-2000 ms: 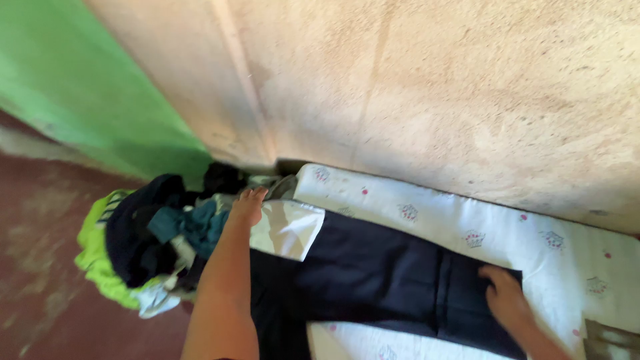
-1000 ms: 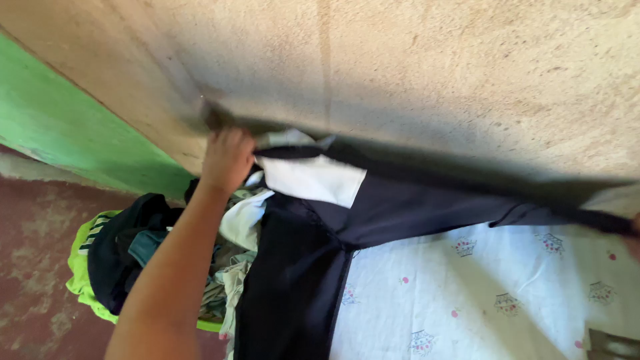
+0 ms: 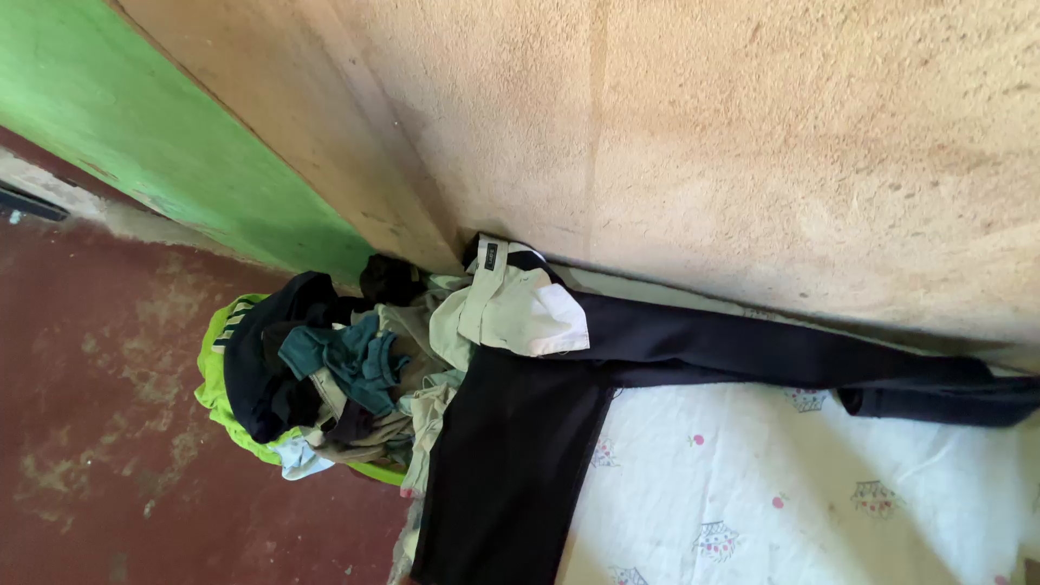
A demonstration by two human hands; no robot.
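Neither of my hands shows in the head view. Black trousers point(image 3: 520, 463) lie spread on a white printed sheet point(image 3: 715, 479), one leg reaching down to the lower frame edge and the other stretching right along the wall. At their waist end, a pale inner waistband and lining point(image 3: 504, 309) with a white pocket piece point(image 3: 561, 321) are exposed. The far end of the right-hand leg point(image 3: 942, 398) is partly folded over. Left of the waist, a heap of mixed clothes point(image 3: 349, 366) touches or nearly touches the trousers.
A rough beige wall point(image 3: 731, 162) borders the bedding at the back, and a green wall section point(image 3: 203, 162) stands at the left. Bright green cloth point(image 3: 215, 390) lies at the heap's outer side, by the dark red floor point(image 3: 122, 455).
The trousers' legs, together on the sheet two seconds ago, are now spread apart. Both hands, on or by the trousers earlier, have left the view.
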